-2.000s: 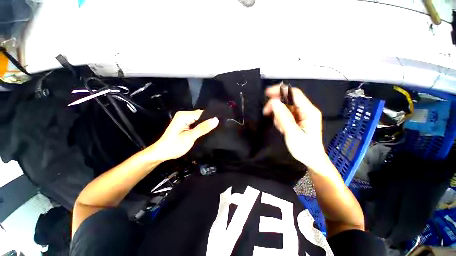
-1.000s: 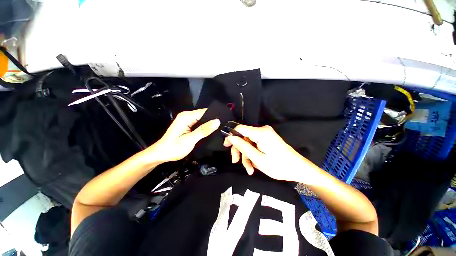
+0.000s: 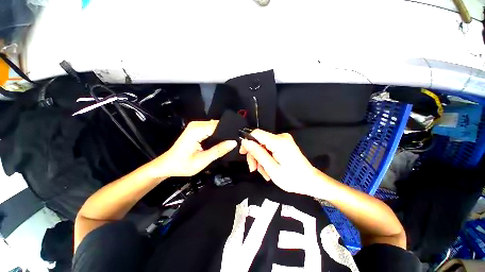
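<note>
A black bag panel (image 3: 262,101) lies over my lap against the table edge, with a short red mark and a pale thread line on it. My left hand (image 3: 198,149) pinches a folded flap of the black fabric between thumb and fingers. My right hand (image 3: 276,154) holds small dark thread snips (image 3: 248,134), their tips touching or very near the flap's edge beside my left thumb. Most of the snips is hidden inside my right hand.
The white machine table (image 3: 212,42) spans the front. Black bags (image 3: 58,138) with white-striped straps (image 3: 109,98) are piled left. Blue baskets (image 3: 380,143) stand right. A slim yellow-tan handle (image 3: 462,9) lies on the table at far right.
My right hand has come in from the right with the snips to the flap by my left hand. Over the last second the flap and both hands have shifted only slightly.
</note>
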